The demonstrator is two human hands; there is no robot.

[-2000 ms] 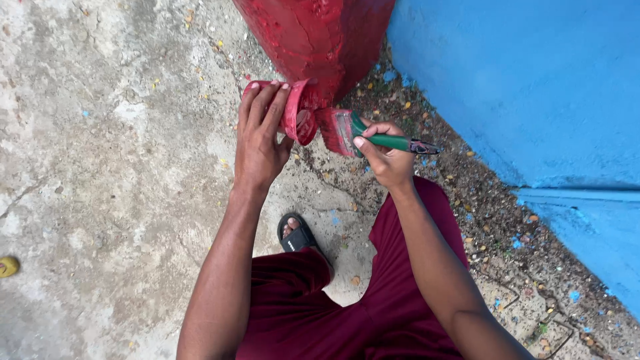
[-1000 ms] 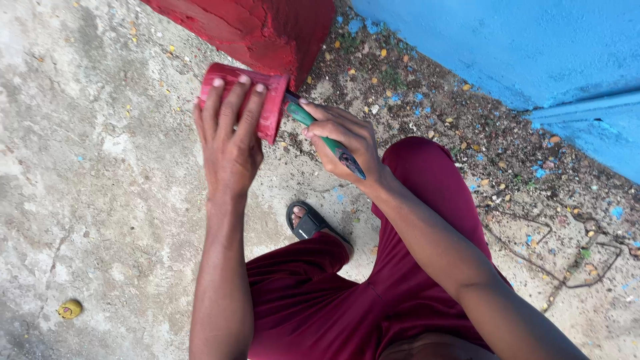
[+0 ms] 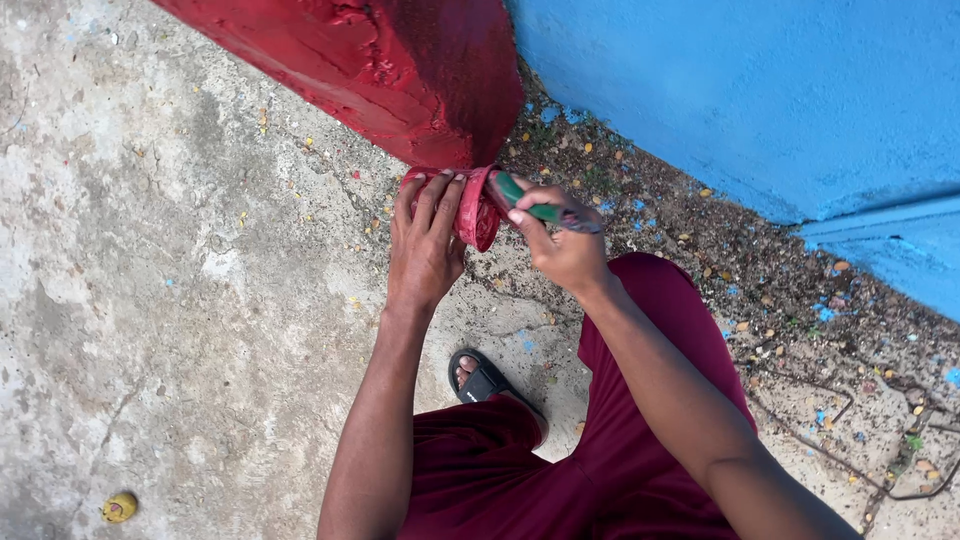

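Observation:
My left hand grips a red paint-coated cup from its outer side, with the cup's mouth tilted toward the right. In my right hand is a paintbrush with a green handle; the brush's head is at the cup's rim, and its bristles are mostly hidden. Just above the cup stands the lower corner of a red-painted pillar, its surface wet-looking and rough.
A blue wall stands at the upper right, with gravel and dry leaves along its foot. Bent wire lies at the lower right. My sandalled foot is on the concrete floor. A yellow fruit-like object lies lower left.
Two seconds ago the brush's red bristles showed beside the cup; a second ago they were inside its mouth. Now the brush is at the rim, and the cup's mouth faces right.

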